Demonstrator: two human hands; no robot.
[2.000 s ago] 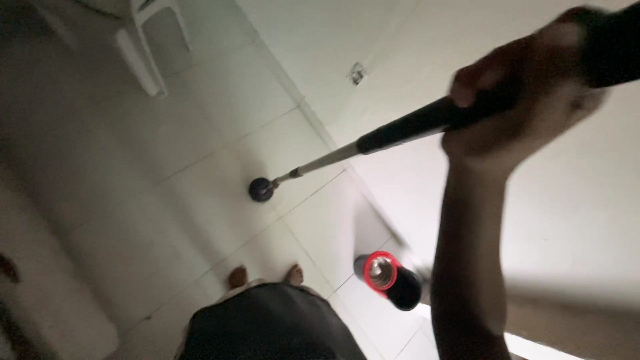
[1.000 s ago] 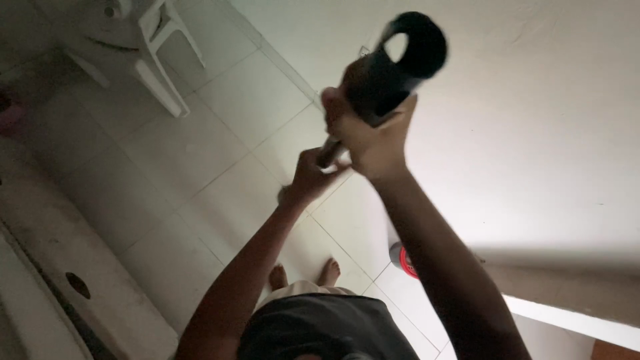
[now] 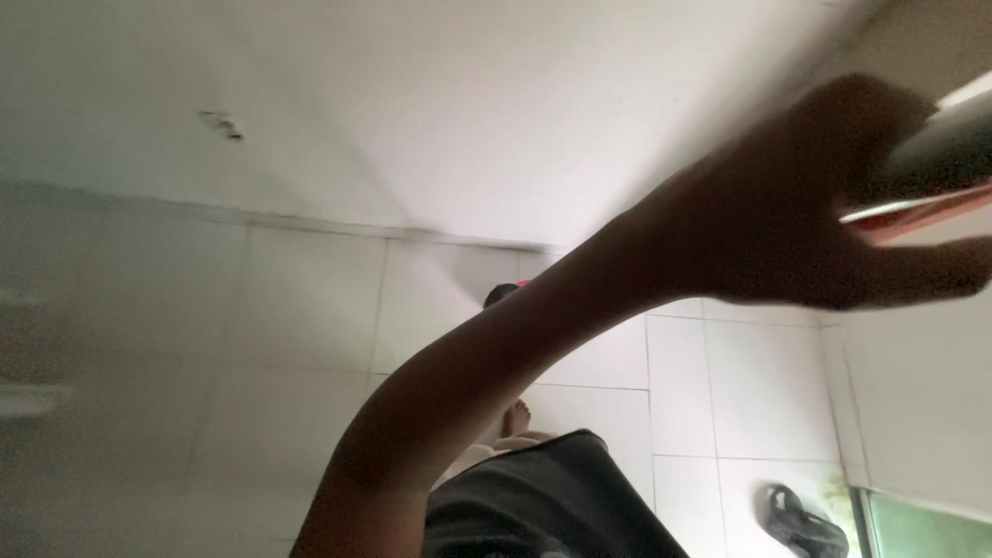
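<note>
My left hand (image 3: 821, 194) reaches to the right edge from a forearm that crosses the view. Its fingers bend at a dark, shiny cylindrical object (image 3: 942, 155), cut off by the frame, while the thumb stands apart below. Blur and shadow hide whether the hand grips this object. A red strip (image 3: 914, 217) with a pale edge shows between the cylinder and the thumb. My right hand is out of view. Beyond the forearm, a dark round object (image 3: 500, 294) with a bit of red beside it stands on the floor near the wall, mostly covered by the arm.
A pale wall (image 3: 465, 116) with a small fitting (image 3: 222, 124) meets the tiled floor (image 3: 302, 310). One bare foot (image 3: 517, 418) shows above my dark clothing. A glossy black object (image 3: 802, 523) lies at lower right, near a greenish panel (image 3: 922, 527).
A second ago both hands were on a pole with a dark tubular end; now only my left hand shows, at the right. The view has turned strongly, and the white plastic chair has left it.
</note>
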